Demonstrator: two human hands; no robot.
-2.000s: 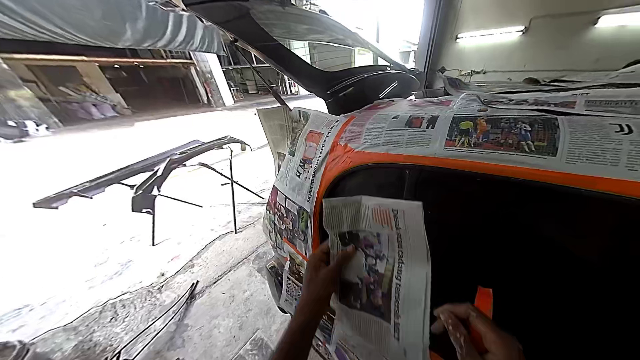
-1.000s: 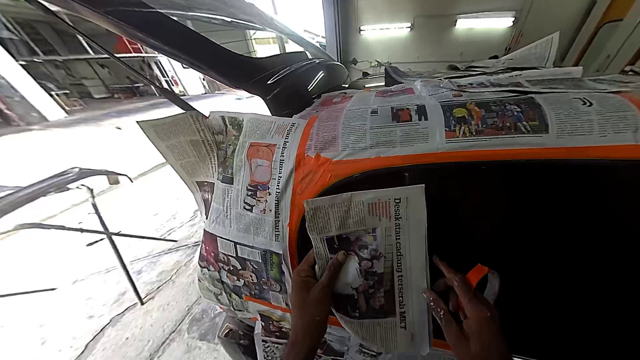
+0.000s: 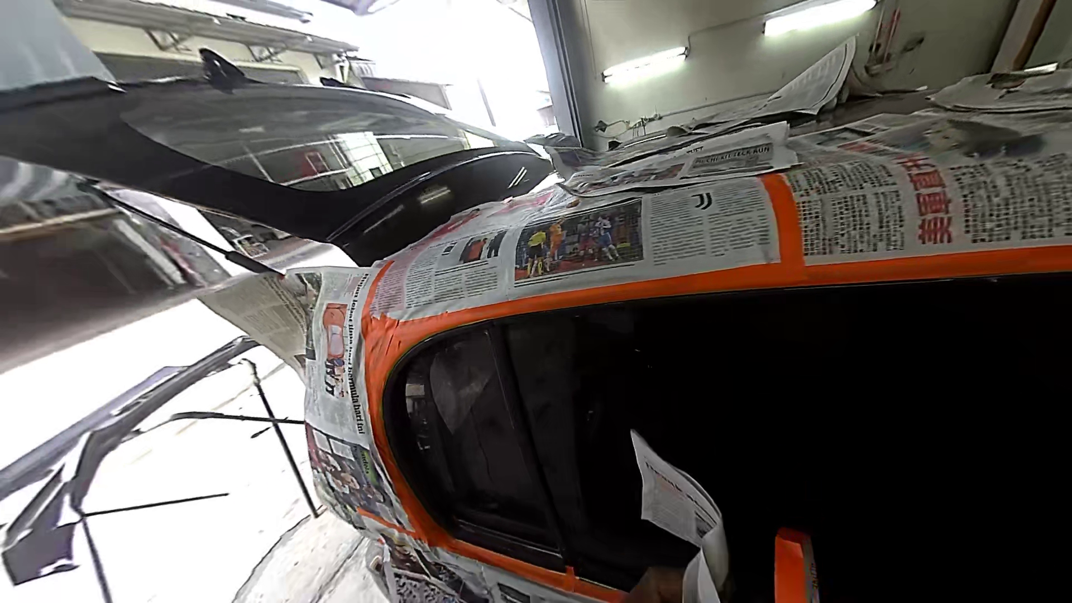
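Observation:
At the bottom edge a small part of my left hand [image 3: 657, 586] shows against a folded newspaper sheet [image 3: 680, 502], which stands up curled in front of the dark side window [image 3: 519, 435]. Most of that hand is cut off by the frame. To the right of the sheet, orange masking tape [image 3: 792, 563] rises from the bottom edge; what holds it is hidden. My right hand is out of view. Orange tape [image 3: 653, 291] runs around the window's upper and rear edges, along newspaper [image 3: 578, 239] that covers the car body.
The raised tailgate [image 3: 276, 159] extends to the upper left, with its gas strut [image 3: 193, 230] below. A dark car trim part [image 3: 109, 444] rests on a thin metal stand [image 3: 280, 444] at the left. Loose newspaper [image 3: 737, 151] lies on the roof.
The newspaper sheet, earlier held spread over the rear of the window, is now lower and curled. My right hand has left the view. The view has shifted, showing more of the roof and tailgate.

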